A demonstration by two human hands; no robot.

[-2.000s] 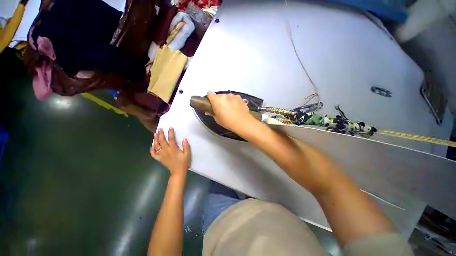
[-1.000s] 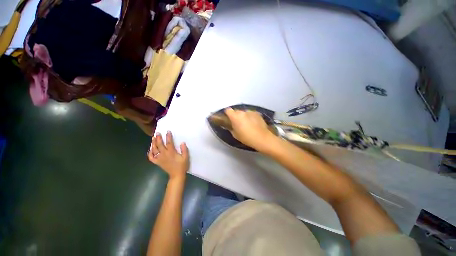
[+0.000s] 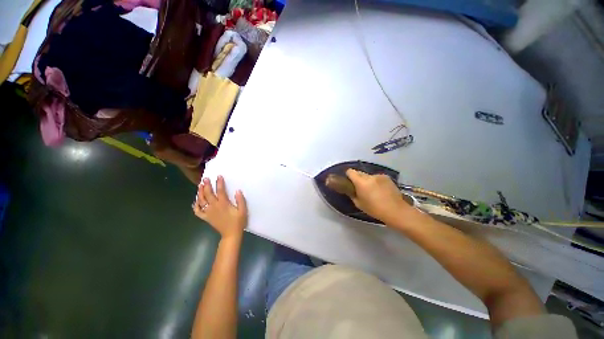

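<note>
My right hand (image 3: 378, 195) is closed around the brown handle of the steam iron (image 3: 332, 198), whose dark pointed soleplate lies on the white table (image 3: 311, 93). The tip points left. A short piece of a thin white strip (image 3: 296, 170) shows on the table ahead of the tip; whether it runs on under the iron is hidden. My left hand (image 3: 222, 206) rests flat with fingers spread on the table's near left edge, holding nothing. The patterned hose and cable (image 3: 477, 210), wrapped with cloth scraps, run right from the iron.
Tethered snips (image 3: 393, 144) lie beyond the iron on a thin string (image 3: 372, 69). Loose snips (image 3: 489, 118) lie farther right, near the metal iron rest (image 3: 561, 122). Dark garments (image 3: 109, 63) and a yellow cloth piece (image 3: 213, 108) are piled beyond the table's left edge.
My right hand has slid the iron right and toward me along the table, its hose shifting with it. A bit of thin strip now shows ahead of the tip. My left hand has stayed at the edge.
</note>
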